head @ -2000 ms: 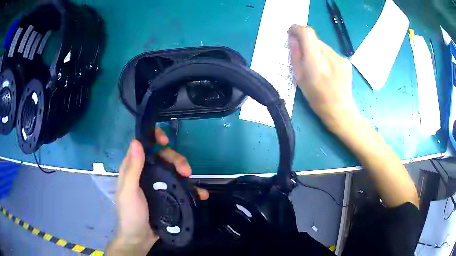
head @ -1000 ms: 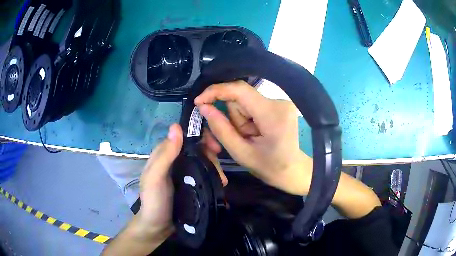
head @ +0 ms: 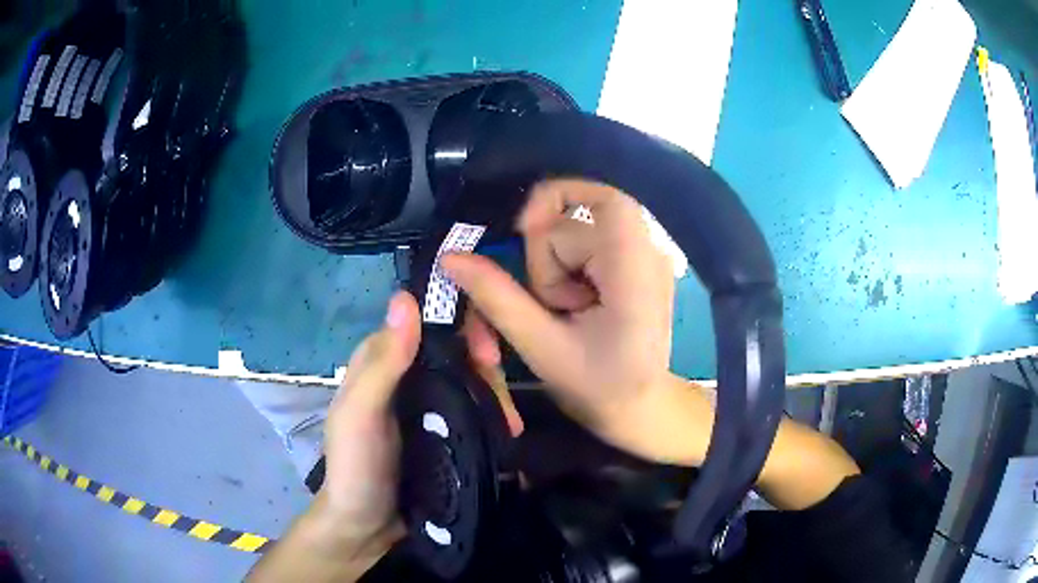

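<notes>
Black headphones point(head: 746, 308) are held over the bench's front edge, the padded headband arching to the right. My left hand point(head: 376, 421) grips them around the near ear cup point(head: 438, 484), which shows pale oval marks. A white printed label point(head: 453, 273) lies on the inner side of the headband arm above that cup. My right hand point(head: 598, 308) is inside the headband arch, slightly blurred, with one fingertip at the label. Its other fingers are curled, and I cannot tell if they hold anything. The other ear cup is low in the picture, dark and partly hidden.
A black cradle with two glossy wells point(head: 294, 171) lies behind the headphones. Nested labelled headphones point(head: 148, 171) stand at left. A white sheet point(head: 672, 80), a slim black tool point(head: 823, 51), a paper piece point(head: 916, 91) and white strips point(head: 1011, 182) lie at right.
My right hand has come from the label sheet to the headband arm. The label now shows there, and in the last second it became more exposed as the fingers shifted. The headphones moved right.
</notes>
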